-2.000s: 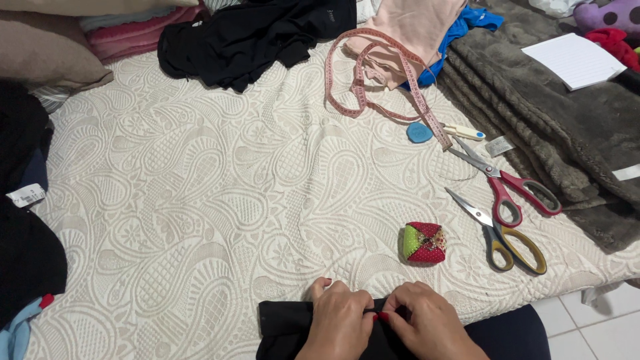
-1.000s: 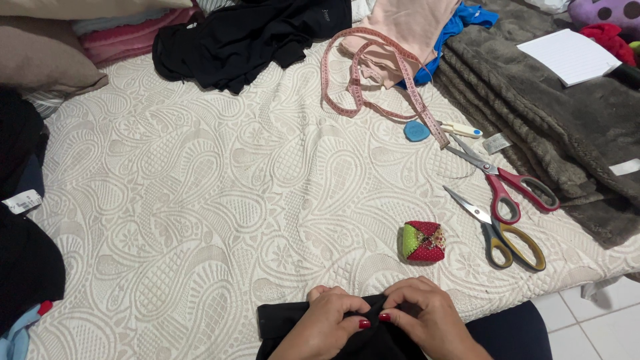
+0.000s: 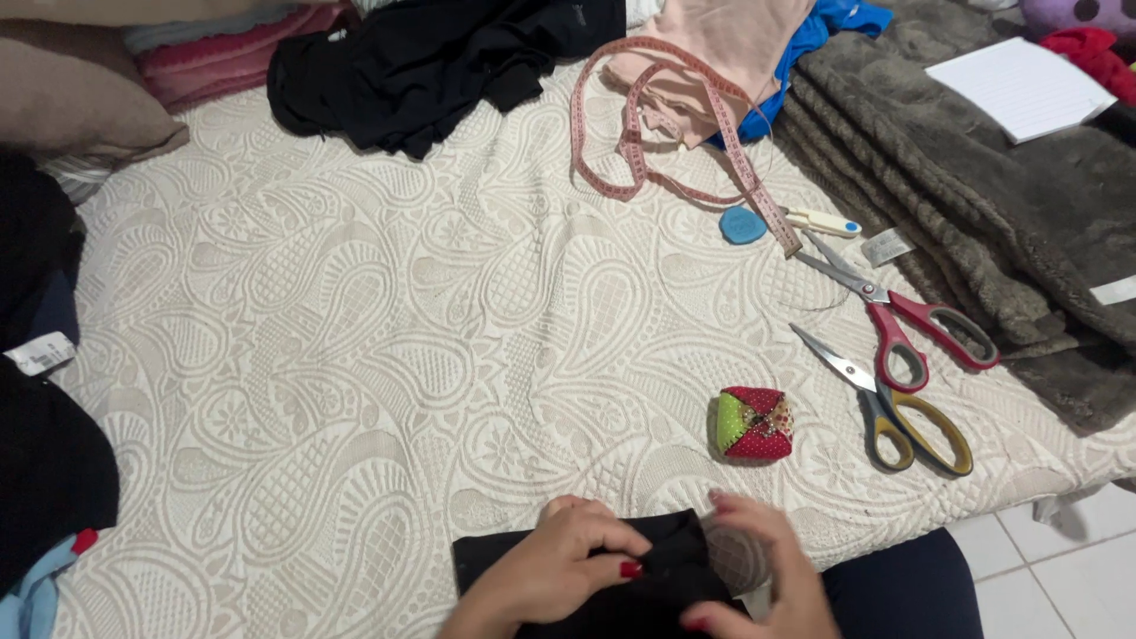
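A piece of black fabric (image 3: 612,603) lies at the bottom centre, on the edge of the bed. My left hand (image 3: 577,559) grips it, thumb and fingers pinched near its upper edge. My right hand (image 3: 763,568), slightly blurred, is at the fabric's right edge with thumb and fingers spread apart. Just above the right hand sits a red and green patchwork pincushion (image 3: 755,424) with pins in it. To its right lie scissors with yellow and grey handles (image 3: 874,399) and, above them, scissors with red handles (image 3: 905,319), their blades slightly apart.
A pink tape measure (image 3: 635,133), blue tailor's chalk (image 3: 742,225) and a cream-handled tool (image 3: 825,222) lie beyond the scissors. Black (image 3: 444,71) and peach garments (image 3: 701,53) are at the back, a grey blanket (image 3: 958,204) with a lined notepad (image 3: 1019,87) at right, dark clothes (image 3: 53,461) at left.
My right hand has let go of the black fabric and moved right, its fingers spreading. Both hands were together at the fabric's upper edge before. The left hand stays on it.
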